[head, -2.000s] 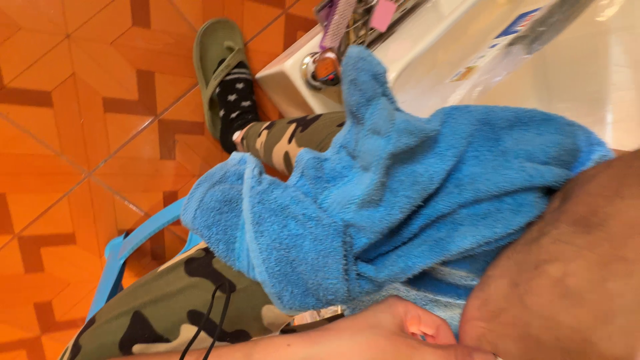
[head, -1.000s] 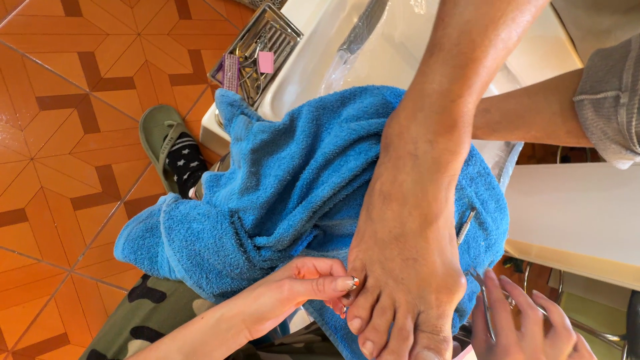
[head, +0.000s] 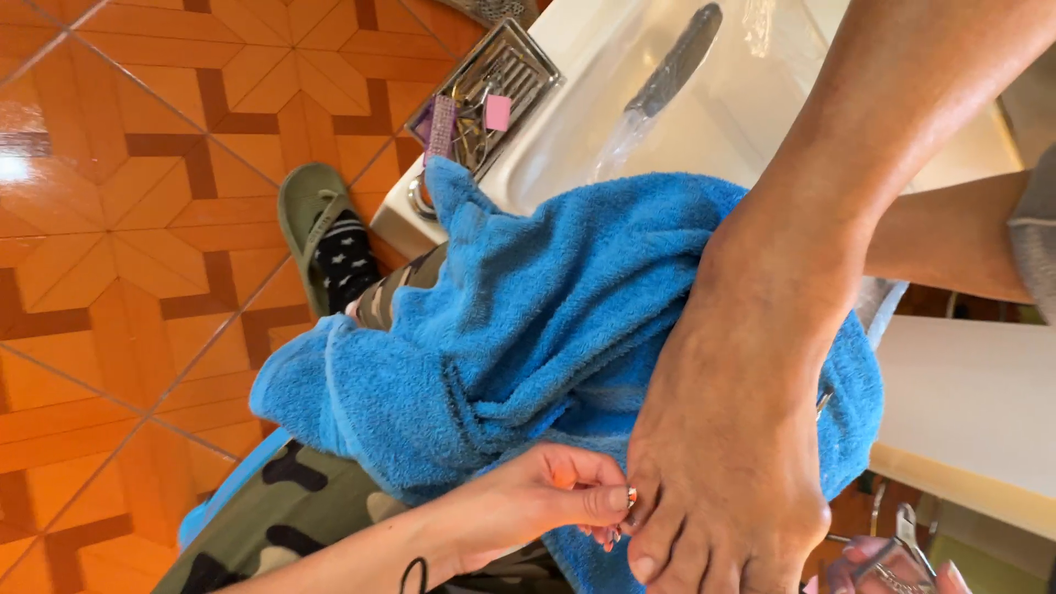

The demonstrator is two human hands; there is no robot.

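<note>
Another person's bare foot [head: 734,396] rests on a blue terry towel [head: 569,280], which is draped over my camouflage-clad lap. At the little-toe side of that foot, my left hand [head: 577,495] pinches the small toe between thumb and fingers. My right hand [head: 874,569], partly cut off by the lower edge, holds metal nippers [head: 906,536] to the right of the foot; their jaws point up and touch nothing visible. A thin metal tool [head: 823,402] shows on the towel beside the foot, mostly hidden.
A white basin [head: 561,124] lies ahead, with a grey handheld shower head [head: 676,62] running water in it. On its left rim stands a metal tray [head: 532,62] of small tools with a pink block [head: 497,113]. A pale shelf [head: 973,404] is at right.
Two seconds ago the toes and my right hand were out of view; one second ago both showed. The view has shifted. My left hand remains at the small toe.
</note>
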